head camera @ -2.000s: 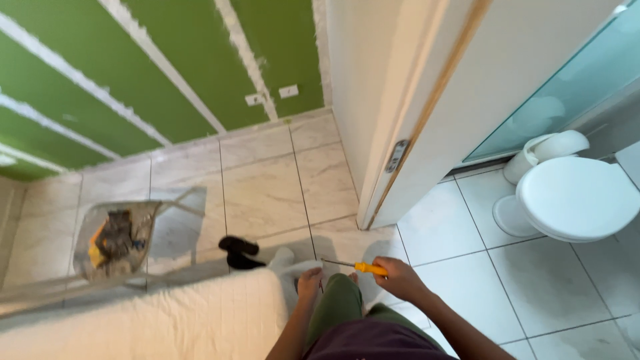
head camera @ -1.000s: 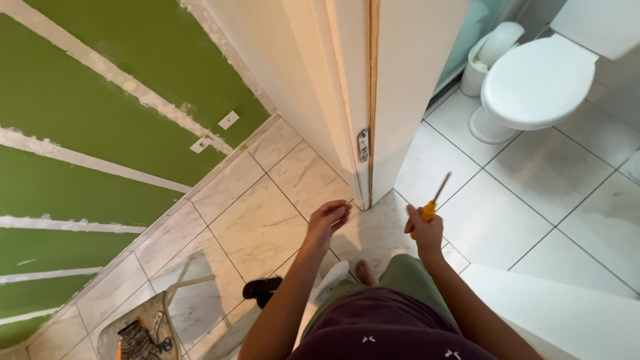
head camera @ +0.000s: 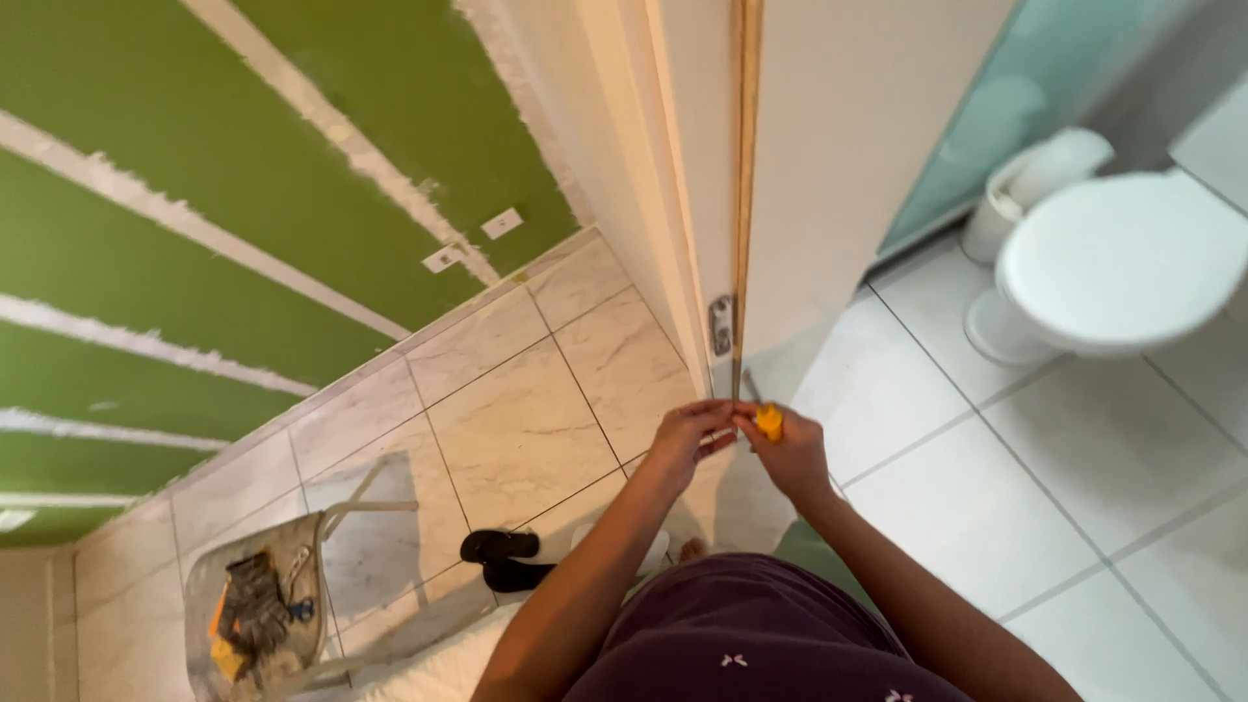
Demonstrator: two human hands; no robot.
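Observation:
My right hand (head camera: 792, 453) holds a screwdriver by its yellow handle (head camera: 769, 422), the shaft pointing up toward the edge of a white door (head camera: 829, 175). Beside it, my left hand (head camera: 687, 439) has its fingertips together at the door's edge, almost touching those of my right hand; whether a small item is pinched there cannot be made out. A metal plate (head camera: 721, 326) with openings is set in the narrow edge face just above my hands. An exposed wooden strip (head camera: 746, 195) runs along that edge.
A chair (head camera: 317, 585) at lower left carries dark work gloves (head camera: 255, 604) and tools. Black flip-flops (head camera: 507, 561) lie on the tiles near my feet. To the right stand a white toilet (head camera: 1121, 263) and a waste bin (head camera: 994, 219). A green wall (head camera: 390, 97) with pale filler strips is at left.
Both hands have come together at the door's edge; a second ago they were apart, with the screwdriver pointing up in my right hand. The view has shifted.

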